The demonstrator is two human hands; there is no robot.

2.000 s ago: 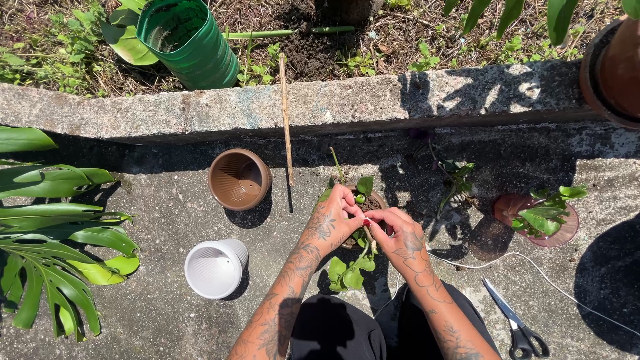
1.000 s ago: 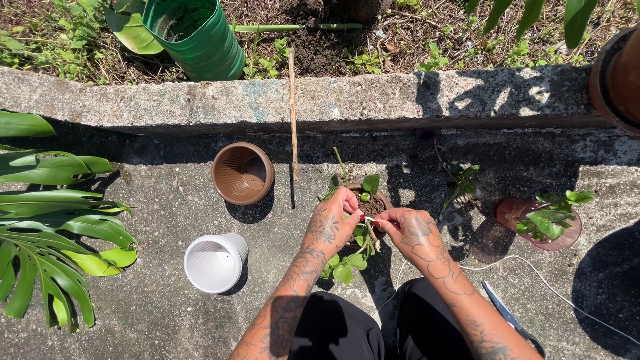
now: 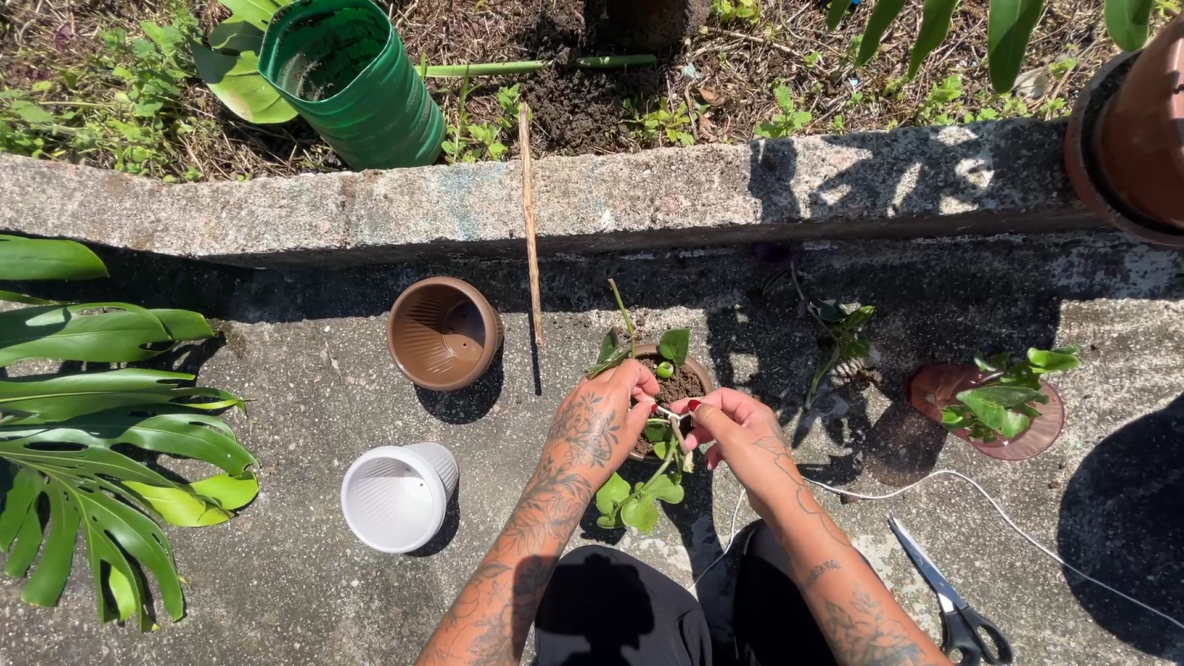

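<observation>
Over a brown pot of soil (image 3: 686,379) with a leafy plant (image 3: 638,504), my two hands meet fingertip to fingertip. My left hand (image 3: 606,412) pinches a white cord (image 3: 668,413) at the stem, its thumb and forefinger closed. The same cord runs between the closed fingertips of my right hand (image 3: 737,435), just to the right. A stick (image 3: 687,444) or dry stem hangs below the cord. A cut green stem (image 3: 622,310) rises from the pot's far side. My fingers hide part of the cord and stem.
An empty brown pot (image 3: 444,333) and a white pot (image 3: 393,499) lie left. A wooden stick (image 3: 529,222) leans on the concrete ledge (image 3: 388,208). Scissors (image 3: 948,592), a loose cord (image 3: 999,518), a pink glass vase (image 3: 1027,435) with leaves and an uprooted plant (image 3: 837,338) are right.
My fingertips stay together over the pot, working at the white cord, which shows between them now and one second ago. The pots around have not moved.
</observation>
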